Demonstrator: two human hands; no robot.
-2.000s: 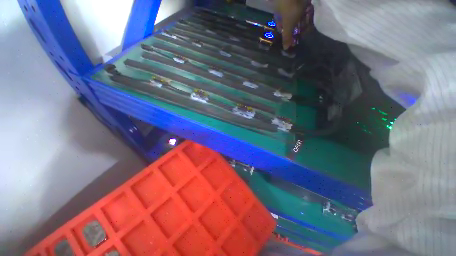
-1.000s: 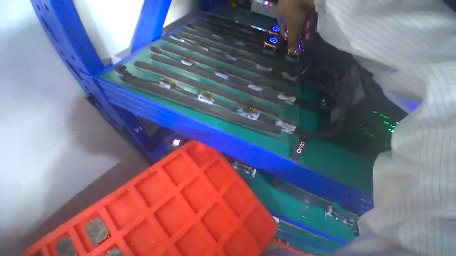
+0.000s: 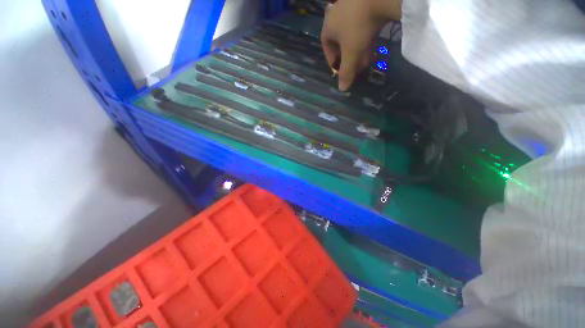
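Note:
My right hand [image 3: 351, 48] reaches in from the upper right over the rack shelf. Its thumb and fingers are pinched around a small thing with a gold edge, seemingly a smartwatch body [image 3: 334, 71], mostly hidden by the fingers. It is just above the dark charging strips [image 3: 256, 106]. Two watches with blue rings lit [image 3: 382, 65] sit right of the hand. An orange-red compartment tray [image 3: 211, 240] is tilted at the lower left, with greyish watch heads [image 3: 124, 298] in a few pockets at its lower left end. My left hand is not in view.
The blue rack beam [image 3: 308, 202] runs along the shelf's front, with an upright [image 3: 90, 57] at the left. Thin cables and green lights [image 3: 505, 175] are at the right. A lower green shelf [image 3: 378, 266] shows below. My white striped sleeve [image 3: 474, 57] covers the right side.
My right hand has moved left and slightly down, away from beside the two lit watches, with the small gold-edged thing between its fingers. The tray has barely moved.

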